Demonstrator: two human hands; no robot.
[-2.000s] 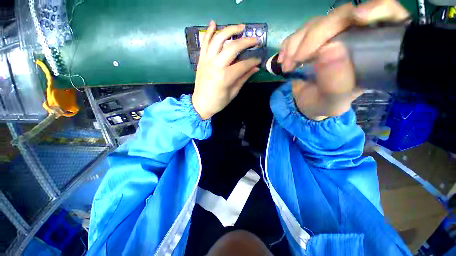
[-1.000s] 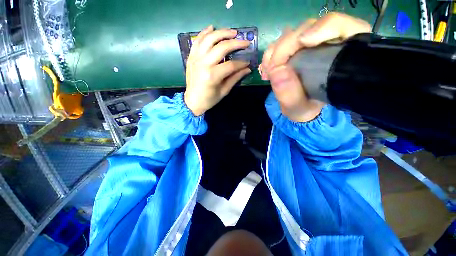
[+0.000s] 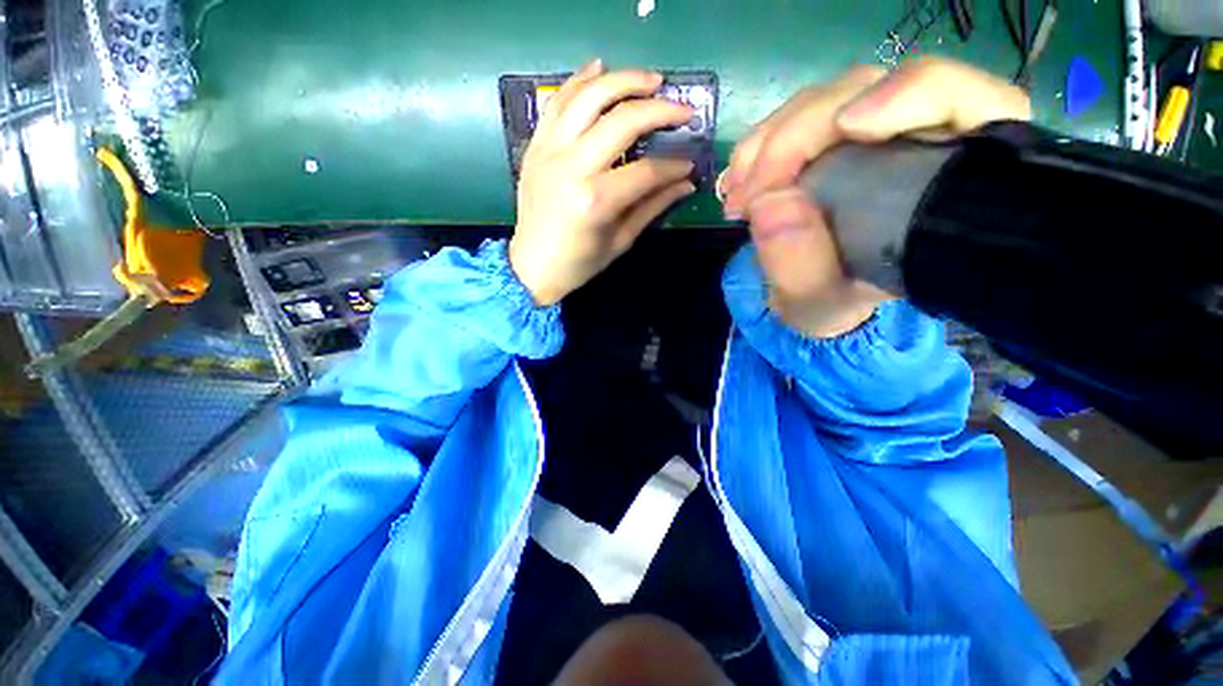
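Observation:
A dark smartphone (image 3: 520,118) with exposed insides lies on the green bench mat near its front edge. My left hand (image 3: 590,188) lies over the phone with its fingers spread across it and holds it; the hand hides much of the phone's middle. My right hand (image 3: 818,188) is closed around the grey front end of a thick grey and black electric screwdriver (image 3: 1060,255), just right of the phone. The screwdriver's tip is hidden by my fingers, so I cannot tell whether it touches the phone.
An orange clamp (image 3: 164,261) hangs at the left bench edge. A blue pick (image 3: 1084,86), dark tweezers (image 3: 1025,27) and a yellow-handled tool (image 3: 1174,114) lie at the right. Clear plastic trays (image 3: 141,54) stand at the far left. Parts trays (image 3: 315,302) sit below the bench edge.
Two seconds ago the screwdriver was blurred, with a dark and white front end showing; my right hand now covers that end. Since one second ago, the view has shifted slightly. My left hand stays on the phone.

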